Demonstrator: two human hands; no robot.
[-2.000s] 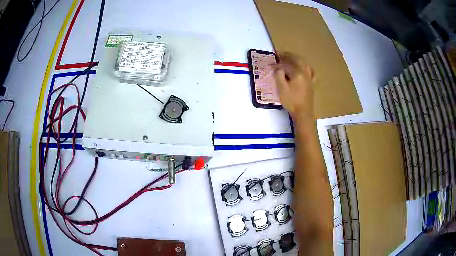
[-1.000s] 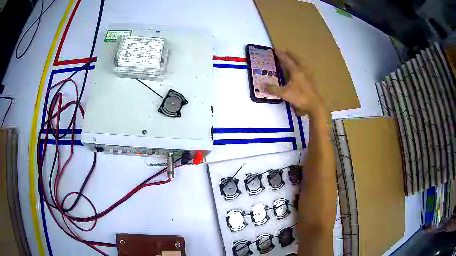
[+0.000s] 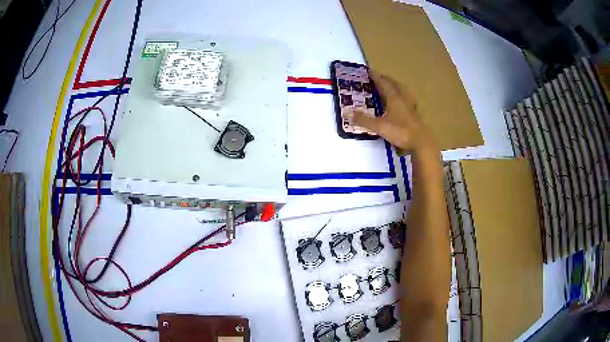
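Note:
A black smartphone [image 3: 356,93] with a lit screen lies on the bench right of the tester. My right hand [image 3: 396,119] is bare and rests at the phone's right edge, its thumb over the lower part of the screen and its fingers apart. The phone lies flat and is not lifted. My right forearm covers part of the foam tray [image 3: 341,308], which holds rows of small speakers [image 3: 310,252]. My left hand is out of the picture.
The grey tester [image 3: 154,150] bears a clear box [image 3: 190,77] and a sample unit [image 3: 234,140]. Red and black leads [image 3: 160,275] run to the test fixture [image 3: 194,327]. Cardboard [image 3: 428,80] lies behind my hand; stacked trays [image 3: 562,160] stand at right.
My right hand has shifted from above the phone's upper right to its lower right edge, thumb over the screen. The screen's content has changed. The view has shifted slightly.

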